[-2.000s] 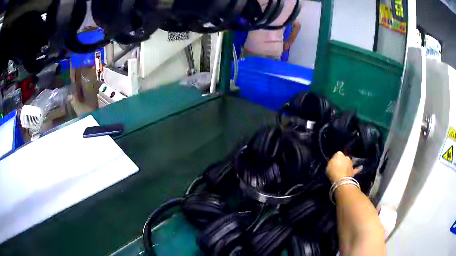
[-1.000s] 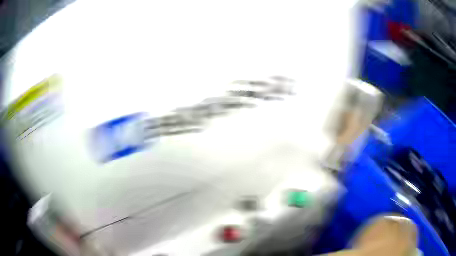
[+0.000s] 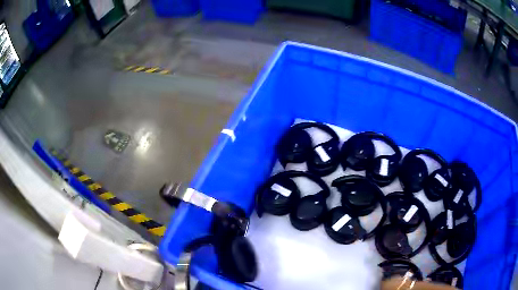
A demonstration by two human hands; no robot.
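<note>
A large blue tote point(image 3: 363, 93) fills the right of the view. Black headphones point(image 3: 360, 195) lie in rows inside on a white sheet point(image 3: 315, 260), most with a small white label on one ear cup. Another black pair point(image 3: 235, 257) with a silvery strip overlaps the tote's near left edge; I cannot tell whether it rests there or is held. A blurred patch of skin at the bottom edge on the right appears to be my right hand or arm point(image 3: 443, 284); its fingers cannot be made out. My left hand is not in view.
A white machine edge point(image 3: 113, 252) with a cable runs along the lower left. The grey floor point(image 3: 170, 107) has yellow-black tape point(image 3: 122, 209) and a dark floor marking. More blue totes point(image 3: 417, 34) stand at the back, with a green table at the upper right.
The view has swung from the headphone pile, past the white chamber front, to the blue tote. The hand with bracelets seen reaching into the pile is no longer clearly visible.
</note>
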